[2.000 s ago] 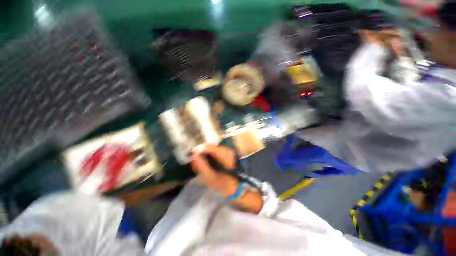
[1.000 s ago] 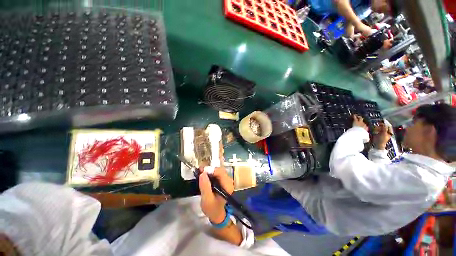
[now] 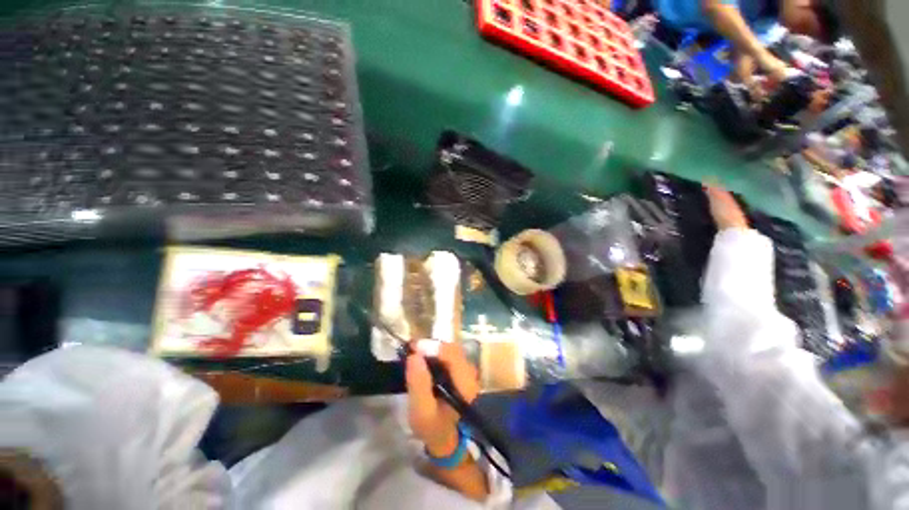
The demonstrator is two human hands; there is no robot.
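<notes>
My right hand [image 3: 439, 393], with a white wrap on a finger and a blue wristband, holds a black pen-like soldering iron [image 3: 452, 387] at the near end of the cleaning pad. The pad has a brown crusty strip [image 3: 419, 297] between two rough white blocks. The iron's thin front part points up and left over the left white block; blur hides whether it touches. My left hand is not seen; a white sleeve [image 3: 110, 413] lies at lower left. Red lead wires [image 3: 242, 305] lie loosely on a pale board [image 3: 179, 349], beside a small black fixture [image 3: 307, 317].
A large component tray [image 3: 199, 129] fills the upper left. A black fan [image 3: 476, 184], a cream tub [image 3: 530, 261] and a tan block [image 3: 502, 365] surround the pad. A red grid tray [image 3: 568, 45] lies far back. Another person's arm [image 3: 740, 289] reaches over black trays at right.
The view has steadied and shifted, so the bench things appear farther right than one second ago. My right hand still holds the iron at the pad. The neighbouring person's arm now stretches farther over the black trays.
</notes>
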